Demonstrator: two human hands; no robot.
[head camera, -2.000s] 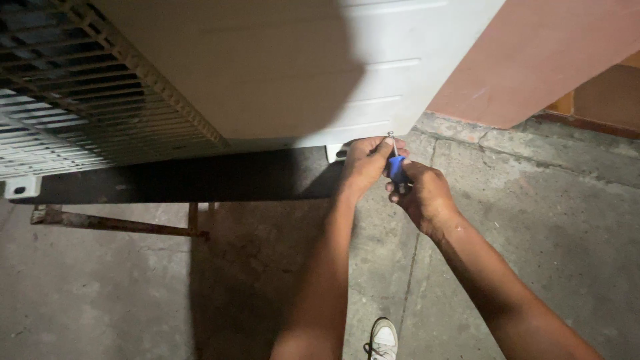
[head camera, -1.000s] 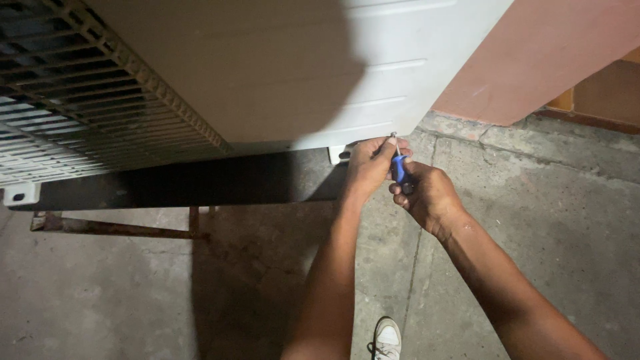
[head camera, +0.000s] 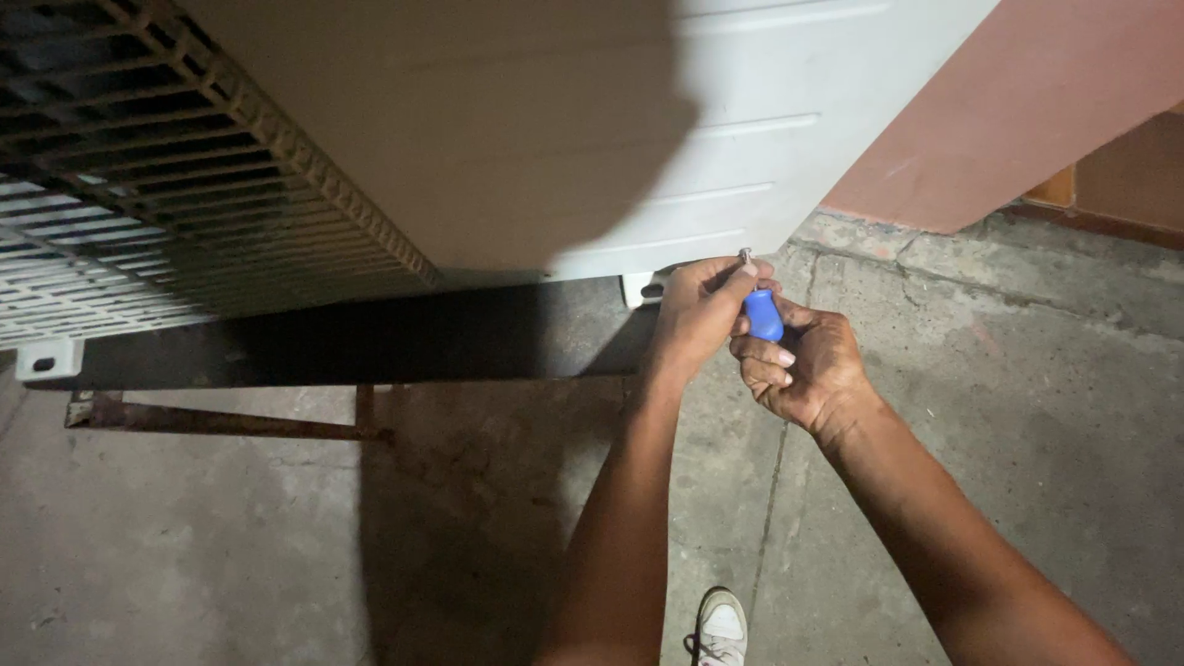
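Observation:
My right hand (head camera: 805, 365) grips the blue handle of a screwdriver (head camera: 764, 316), whose shaft points up to the lower corner of a white metal panel (head camera: 592, 166). My left hand (head camera: 708, 310) is at that corner, its thumb and fingers pinched around the shaft near a small metal screw (head camera: 746, 254). Whether the screw sits in the panel cannot be told. The panel belongs to what looks like an air conditioner's outdoor unit, with a slotted white mounting foot (head camera: 640, 289) just left of my left hand.
A plastic grille (head camera: 231, 166) covers the unit's left part. Below the unit run a dark beam (head camera: 416, 338) and a rusty metal bracket (head camera: 240, 418). A pink wall (head camera: 1008, 111) stands at right, above the concrete floor (head camera: 999, 444). A white shoe (head camera: 721, 629) shows at the bottom.

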